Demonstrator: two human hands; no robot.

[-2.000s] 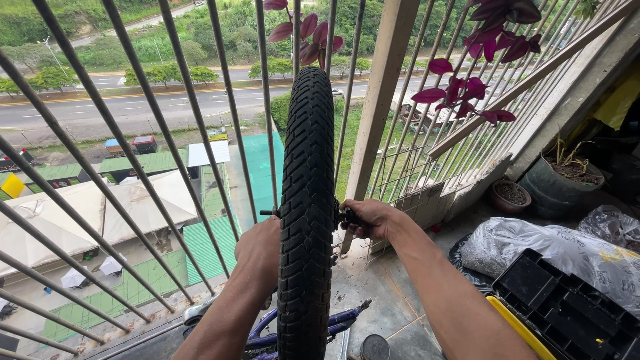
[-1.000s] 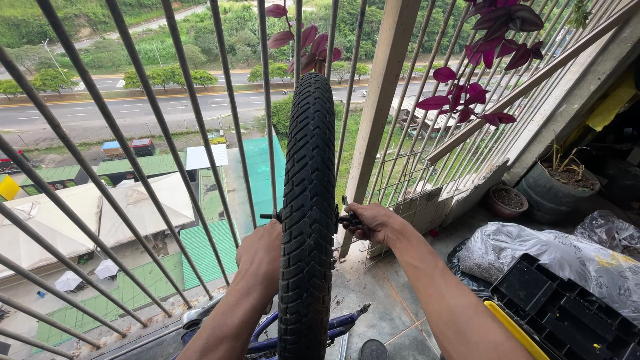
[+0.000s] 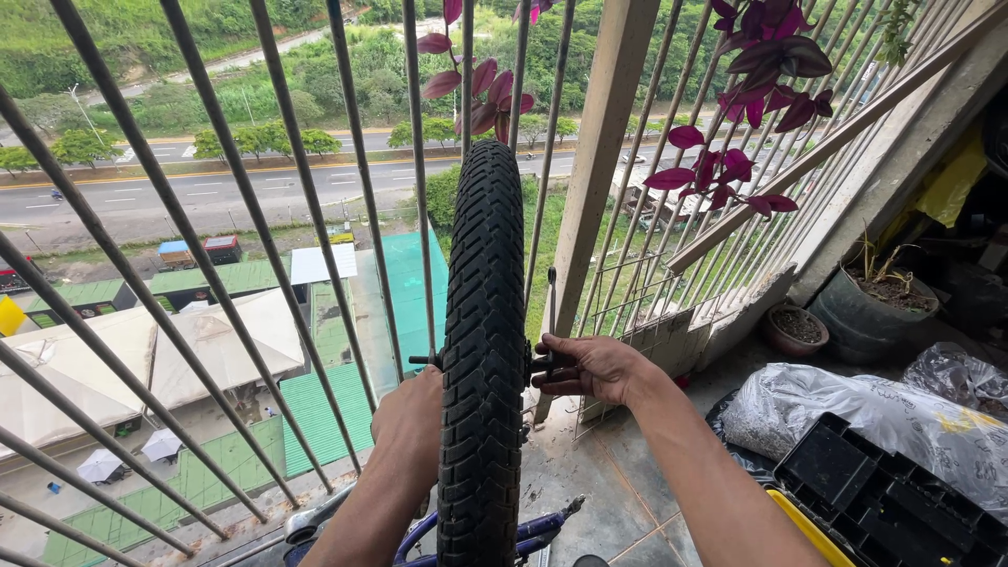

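A bicycle wheel with a black knobby tire (image 3: 484, 339) stands upright in the middle of the view, between my two hands. On its right side my right hand (image 3: 592, 368) has its fingers around the axle end and a metal wrench (image 3: 552, 303), whose shaft points up. The left axle end (image 3: 424, 360) sticks out past the tire. Just below it is my left hand (image 3: 413, 409), its fingers mostly hidden behind the wheel, so its hold is unclear. Under the wheel lies part of a blue-purple bicycle frame (image 3: 543, 529).
Metal window bars (image 3: 209, 268) rise ahead and left, with a road and tents far below. At right are a black plastic tray (image 3: 890, 492) with a yellow edge, a clear plastic bag (image 3: 866, 421), a small pot (image 3: 797, 329) and a larger planter (image 3: 866, 315). Purple-leaved plants hang above.
The wrench at my right hand now points upright above the fingers; two seconds ago it did not show that way. The wheel and my left hand stay about where they were.
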